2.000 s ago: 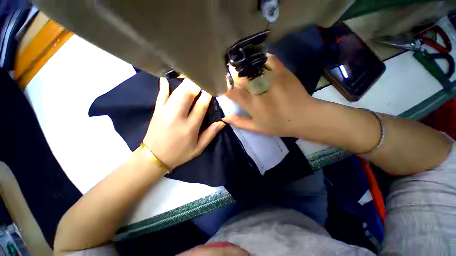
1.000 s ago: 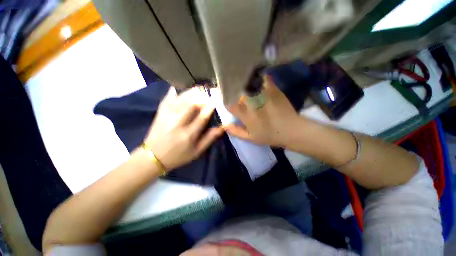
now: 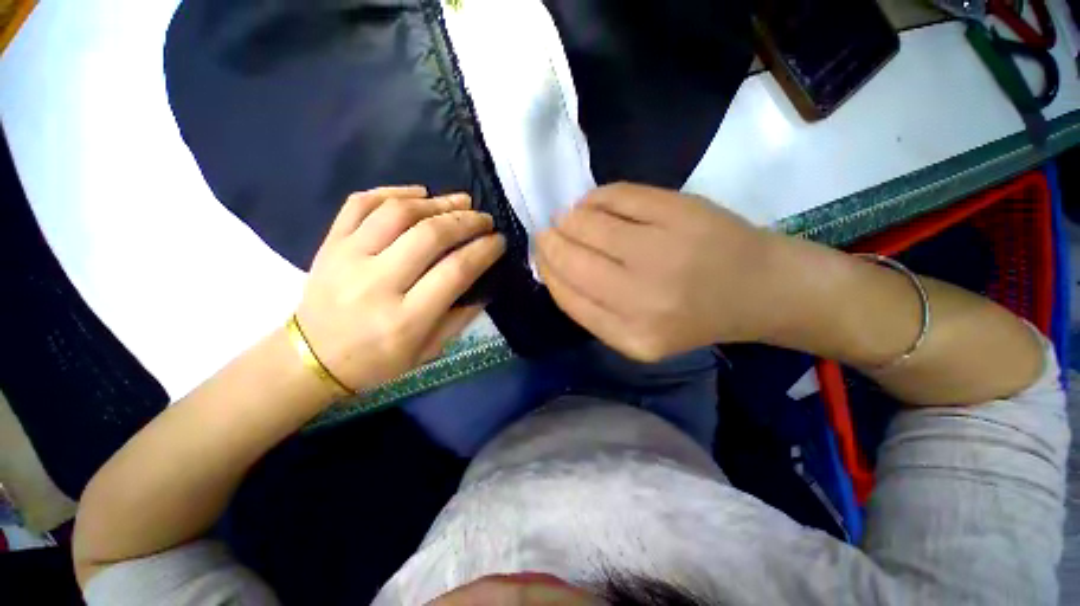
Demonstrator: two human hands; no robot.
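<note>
A black garment panel [image 3: 308, 107] lies spread on the white tabletop, with a puckered seam running down its middle. A long white backing piece [image 3: 527, 107] lies along the right side of that seam. My left hand [image 3: 397, 272] lies on the panel's near edge left of the seam, fingers bent with the cloth at the fingertips. My right hand [image 3: 651, 266] pinches the near end of the white piece; its thumb is hidden. The needle and presser foot are out of view.
A smartphone [image 3: 823, 53] lies at the upper right, with green and red handled scissors [image 3: 1013, 71] beyond it. The table's green edge [image 3: 876, 207] runs below my hands. A red basket [image 3: 1030, 219] is at the right. Dark cloth [image 3: 71, 320] lies at the left.
The view has shifted and the machine head has left it. Both hands have moved toward the table's near edge, farther apart. More of the panel and white piece shows.
</note>
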